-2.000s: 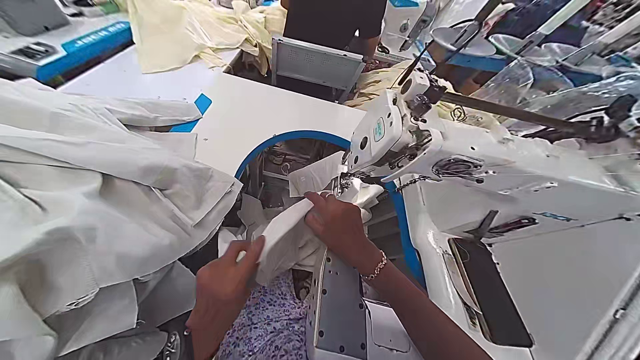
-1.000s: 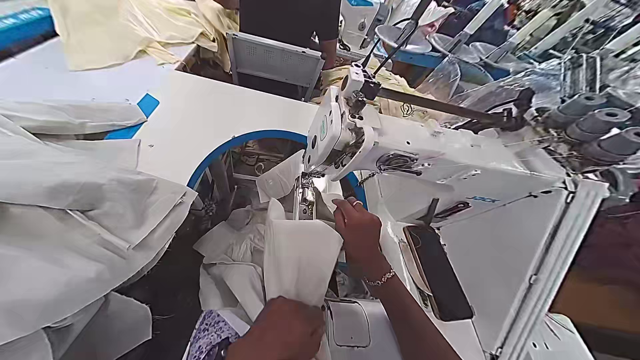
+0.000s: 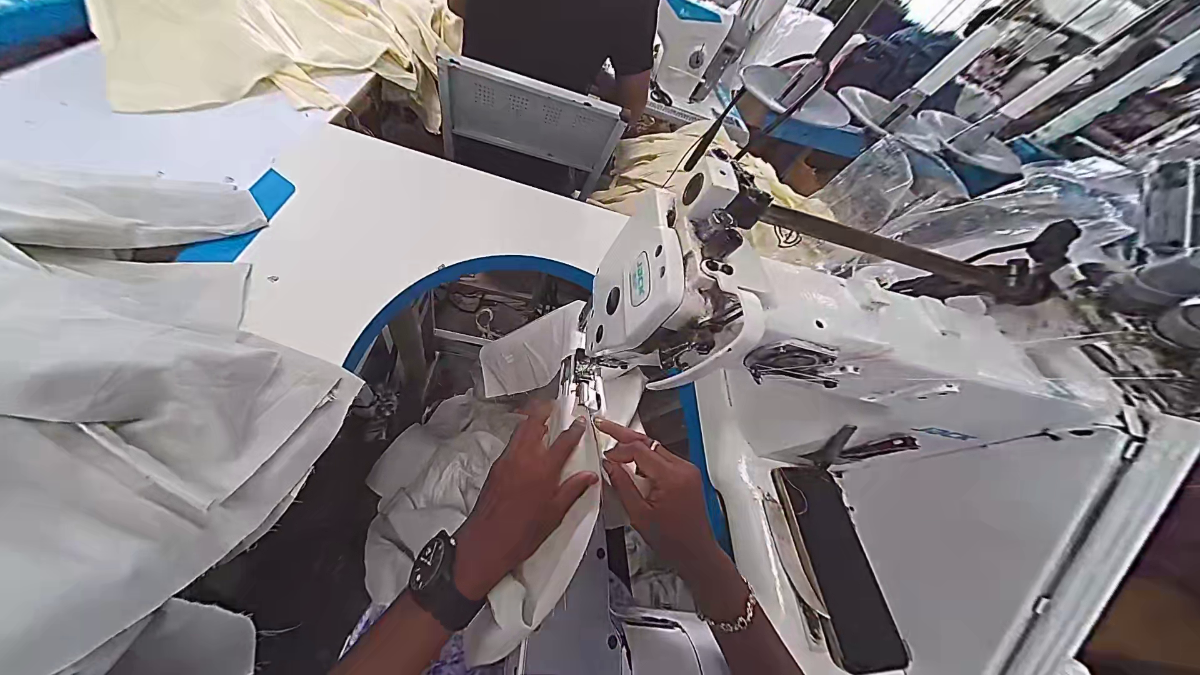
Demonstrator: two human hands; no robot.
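A white Jack sewing machine [image 3: 647, 281] reaches in from the right, its presser foot [image 3: 588, 384] down near white fabric [image 3: 553, 562]. My left hand [image 3: 516, 497], with a black watch on the wrist, lies on the fabric just in front of the foot, thumb and forefinger at the edge. Facing it from the right, my right hand [image 3: 661, 487] has its forefinger by the same edge, the other fingers curled against the cloth. Whether either hand pinches the fabric is hard to tell. More of the white cloth hangs bunched below and left of the machine's arm.
White fabric pieces [image 3: 169, 450] are piled at the left on a white table [image 3: 375, 206] with a blue-edged cutout. A dark smartphone [image 3: 839, 572] lies on the machine's right side. Beyond the table are a metal chair [image 3: 530, 117], a person in dark clothing [image 3: 558, 42] and pale yellow fabric [image 3: 244, 47].
My left hand has moved up from the lower part of the fabric to the presser foot, beside my right hand. The fabric piece that stood raised in front of the machine now lies lower under both hands.
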